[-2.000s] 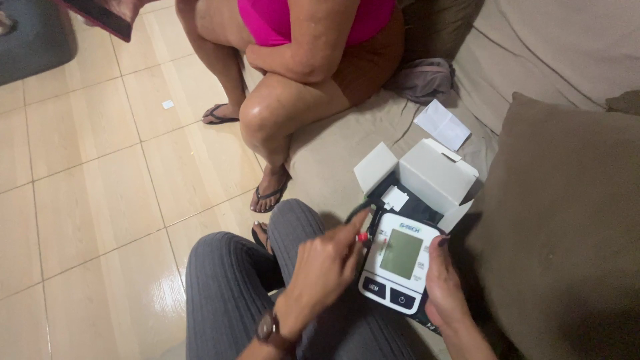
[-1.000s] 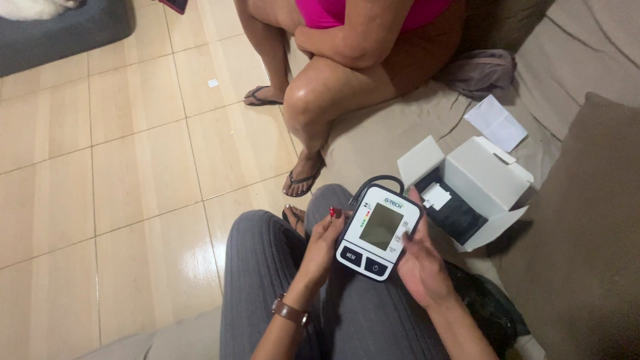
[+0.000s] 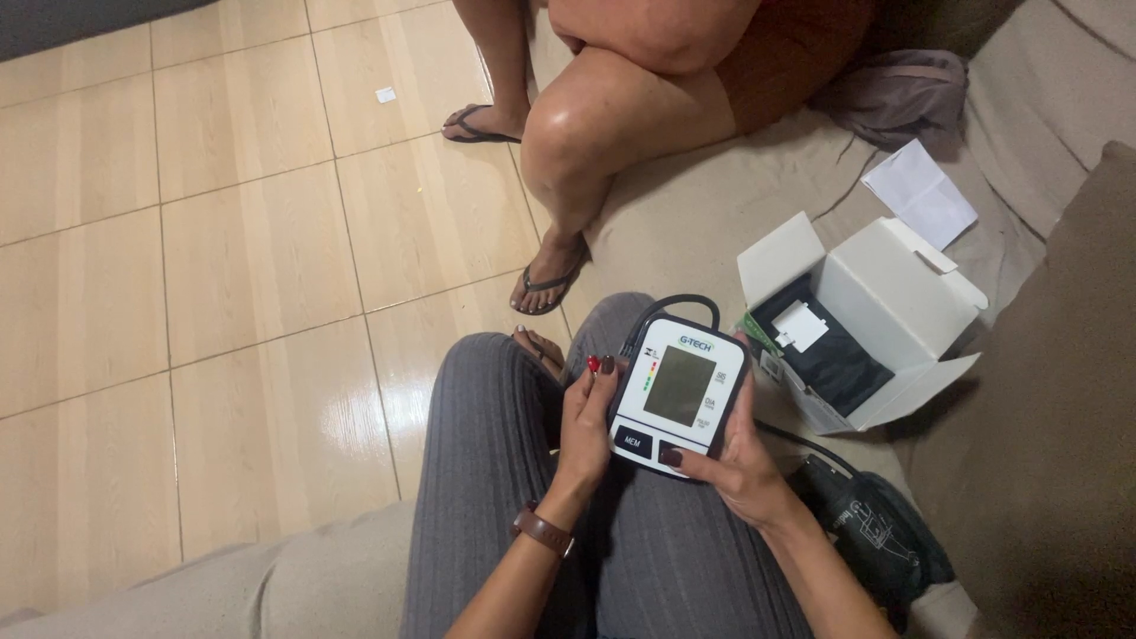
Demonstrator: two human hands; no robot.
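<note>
A white and black G-Tech blood pressure monitor [image 3: 679, 395] is held over my lap, its grey screen blank. My left hand [image 3: 586, 422] grips its left edge, thumb and a finger close together at the side. Around the right edge wraps my right hand [image 3: 750, 461], its thumb on the lower right button. A black air tube [image 3: 683, 299] loops from the top of the monitor. Beside my right forearm lies a dark arm cuff [image 3: 870, 524] with printed drawings, and a tube runs to it from near the monitor.
An open white cardboard box [image 3: 896, 293] on the sofa holds a black item and a small white plastic cover [image 3: 801, 326]. Folded paper [image 3: 920, 193] lies behind it, near a bunched cloth [image 3: 896, 93]. Another person's bare legs [image 3: 586, 133] are ahead. A brown cushion [image 3: 1056, 399] stands at right.
My left hand has gone from pointing over the monitor to holding its left edge. My right thumb has moved onto the lower right button. The view has shifted, showing more of the cuff.
</note>
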